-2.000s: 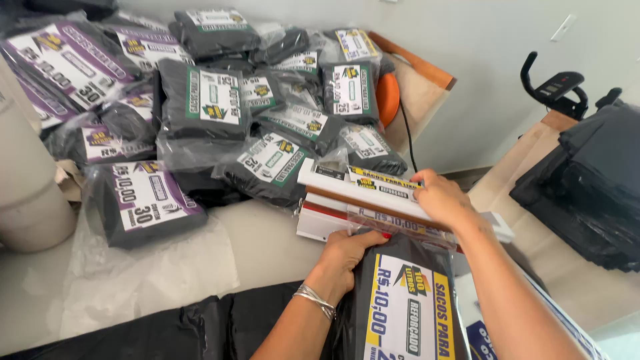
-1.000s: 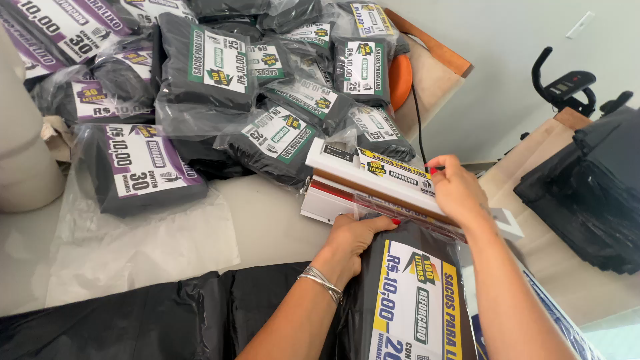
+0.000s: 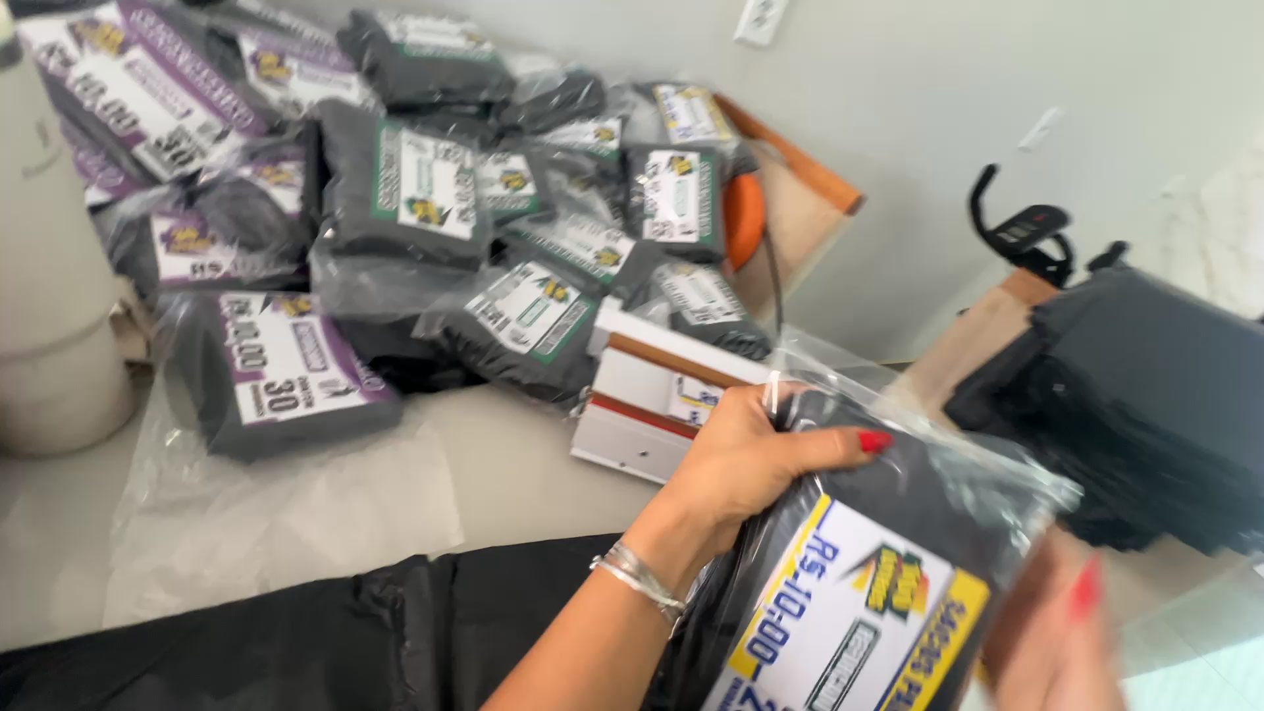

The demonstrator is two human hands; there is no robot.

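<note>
A clear plastic package of folded black trash bags [image 3: 889,494], with a yellow and white printed label, lies at the lower right. My left hand [image 3: 760,454] grips its upper left edge, thumb on top. Blurred, my right hand [image 3: 1057,632] is at the package's right edge; its fingers are partly out of frame, and its hold cannot be made out. Behind my left hand is a white and red bag sealer [image 3: 642,405], partly hidden by that hand and the package.
Packed black bags with green labels [image 3: 425,188] and purple labels [image 3: 296,365] are heaped at the back left. Folded black plastic [image 3: 296,632] lies along the front. A stack of black bags [image 3: 1165,395] sits at right; a pale container [image 3: 49,296] stands at left.
The package's top end has come away from the sealer and up into fuller view. My left hand has moved onto its upper edge, and my right hand has left the sealer's top for the package's right side.
</note>
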